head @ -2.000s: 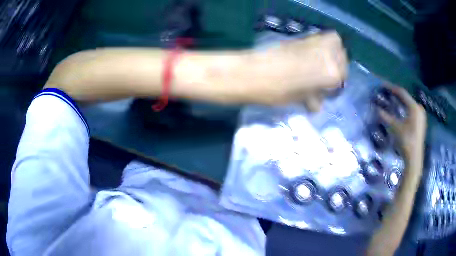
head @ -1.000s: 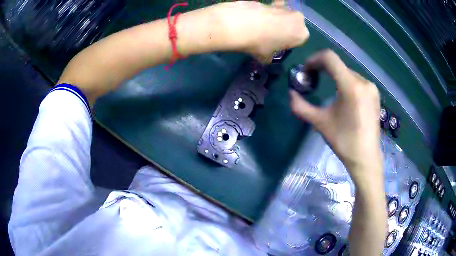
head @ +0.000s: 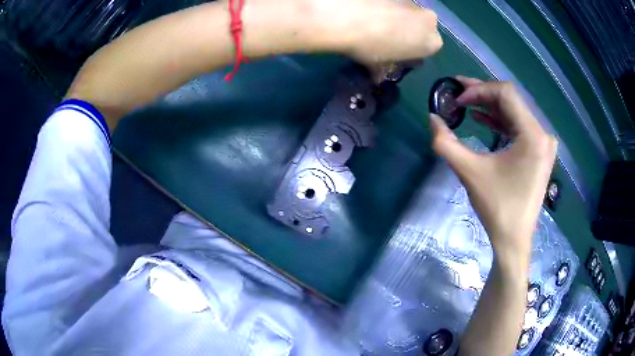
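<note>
A dark grey four-position fixture (head: pixel 317 156) lies slanted on the green surface, with three empty seats showing. My left hand (head: pixel 400 35) reaches over its far end, fingers closed around a round component (head: pixel 393 71) at the far seat; whether it is seated is hidden. My right hand (head: pixel 498 132) holds another black-ringed round component (head: pixel 447 103) tilted between thumb and fingers, in the air right of the fixture. A clear blister tray (head: pixel 411 278) lies lower right, partly under my right forearm, with several dark-ringed components in its pockets.
Pale metal rails (head: pixel 515 76) curve along the far right. Stacked clear trays (head: pixel 581 323) stand at the lower right edge, with small dark filled fixtures (head: pixel 596 270) beside them. A black object (head: pixel 616 201) is at the right edge. Shiny layered material (head: pixel 63 35) is at the upper left.
Both hands have left the tray; the fixture has come into view and the tray sits lower right. In the last second, my right hand has shifted slightly right and its component has tilted.
</note>
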